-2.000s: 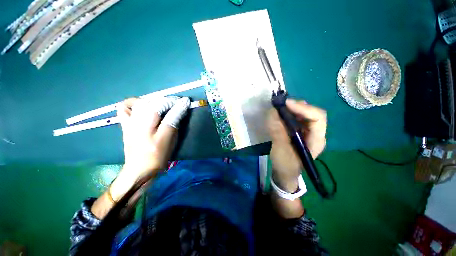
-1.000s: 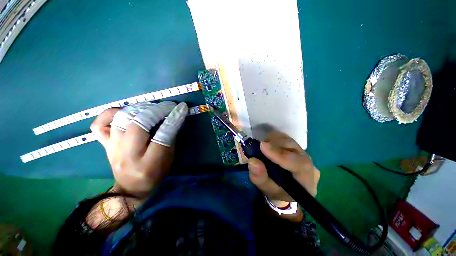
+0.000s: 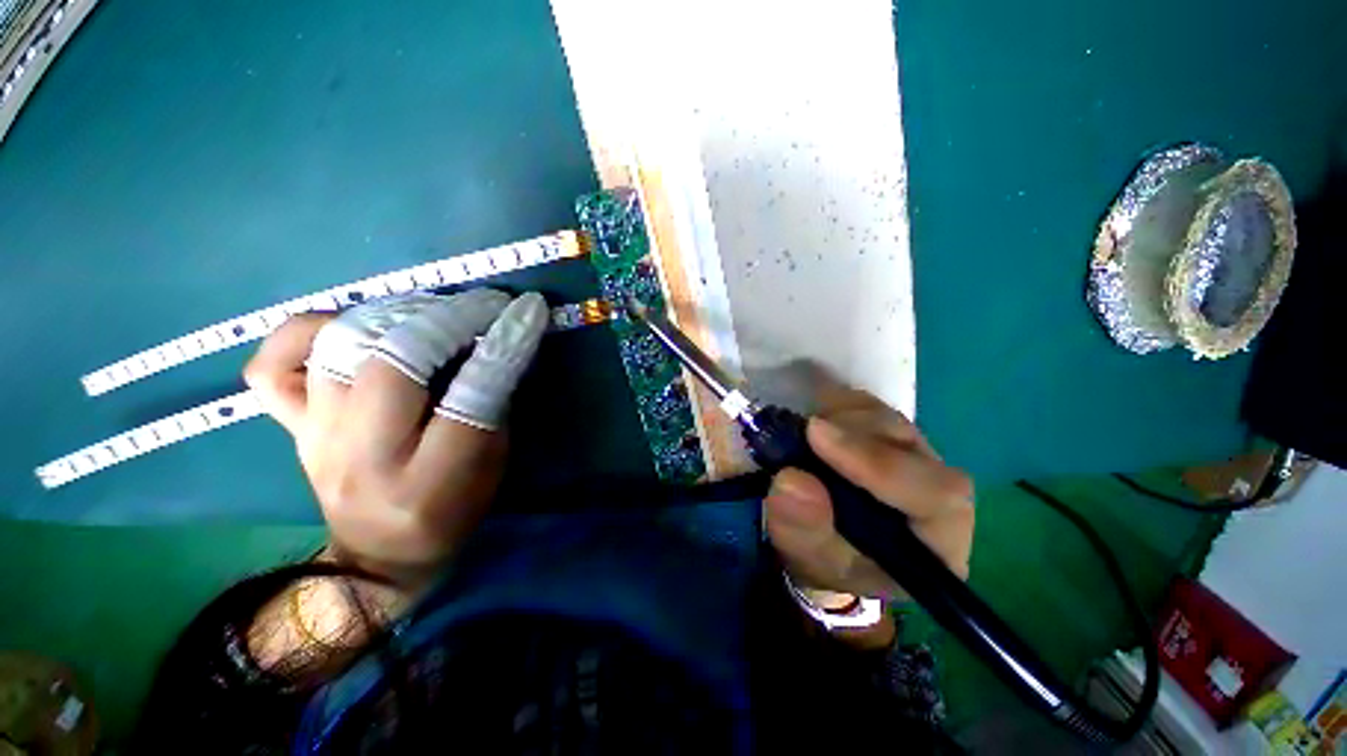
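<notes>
My left hand (image 3: 406,399), with whitish covers on several fingers, pinches a white LED strip (image 3: 148,439) near its orange pad end, which meets the row of green circuit boards (image 3: 647,362). A second LED strip (image 3: 429,275) lies above it, its orange end at the top board. My right hand (image 3: 872,488) holds the black soldering iron (image 3: 916,569). The iron's tip is at the board edge beside the held strip's pad end. The boards lie along the tan edge of the white work pad (image 3: 805,192). Solder wire cannot be made out.
A round silvery dish with a crusted rim (image 3: 1235,260) stands on the green bench at the right, beside a black box (image 3: 1300,369). A black cord (image 3: 1101,539) curves at lower right, near a red box (image 3: 1223,644). Part of a strip pile (image 3: 37,47) shows at upper left.
The iron has come down from over the white pad to the boards. My left hand has brought the held strip's pad end to the board edge. The view has moved closer.
</notes>
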